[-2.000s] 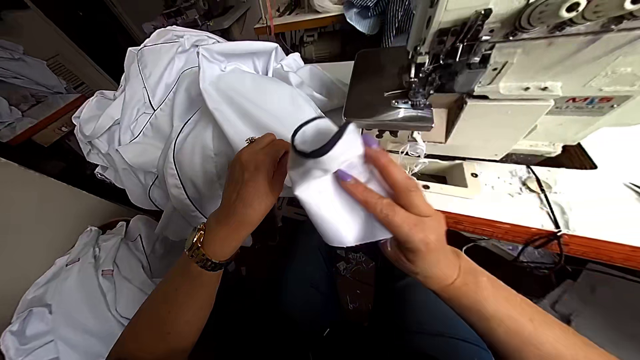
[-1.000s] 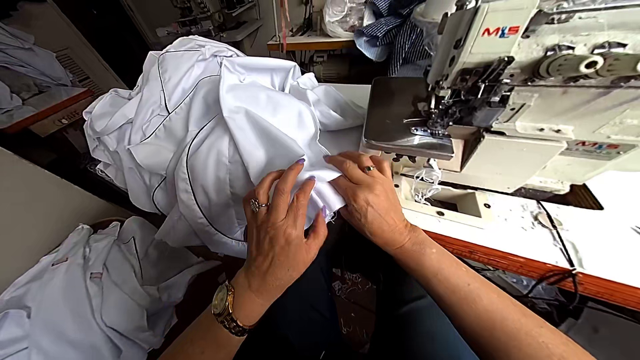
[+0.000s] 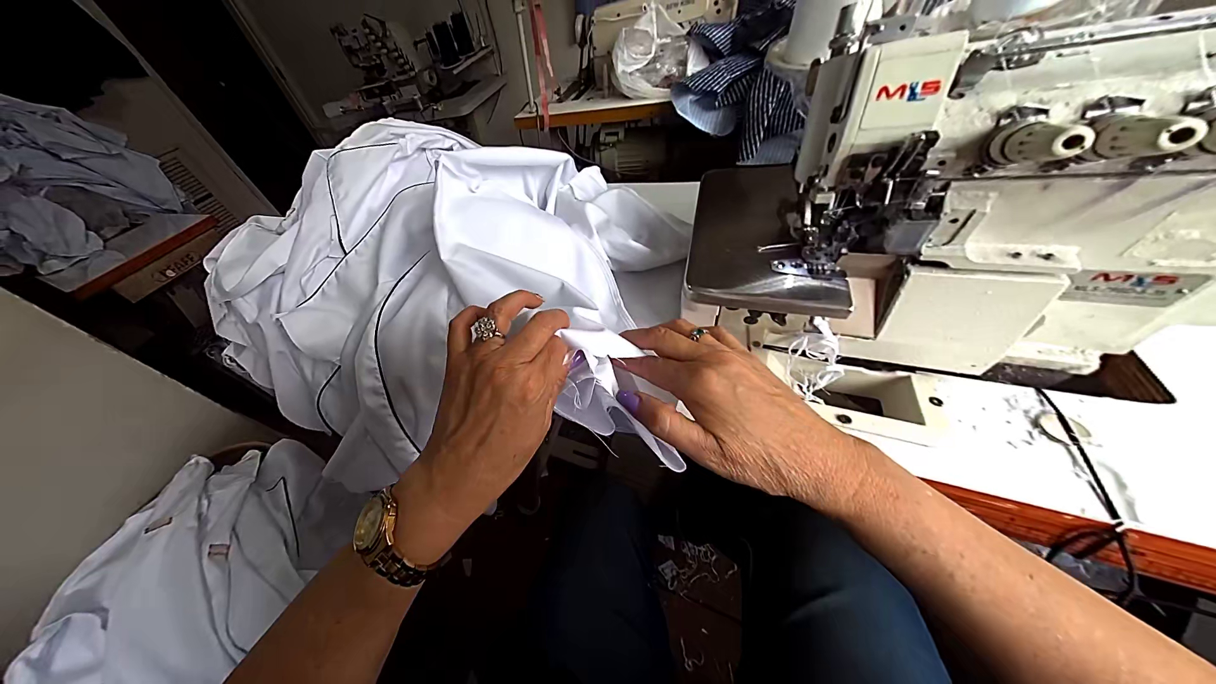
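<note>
White fabric garments with dark piping [image 3: 380, 275] lie heaped left of the overlock sewing machine [image 3: 1007, 209]. At the near edge of the heap, my left hand [image 3: 499, 399] pinches a fold of white fabric [image 3: 594, 347] between thumb and fingers. My right hand [image 3: 712, 404] grips the same fabric from the right, its thumb below the fold. A raw edge with loose threads hangs under the fingers. Both hands are close together, left of and below the machine's metal work plate [image 3: 750, 237]. The thumb tip of my left hand is partly hidden by cloth.
More white garments [image 3: 209, 570] lie at lower left, others [image 3: 76, 180] on a table at far left. White thread scraps [image 3: 812, 356] hang by the machine. A black cable [image 3: 1078, 446] crosses the white tabletop [image 3: 1026, 456]. Striped fabric [image 3: 750, 76] and a plastic bag [image 3: 651, 57] are behind.
Two seconds ago my hands held up a white piece with a dark curved trim; now that trim is out of sight. Since one second ago, both hands still grip the fabric, and its raw edge shows more.
</note>
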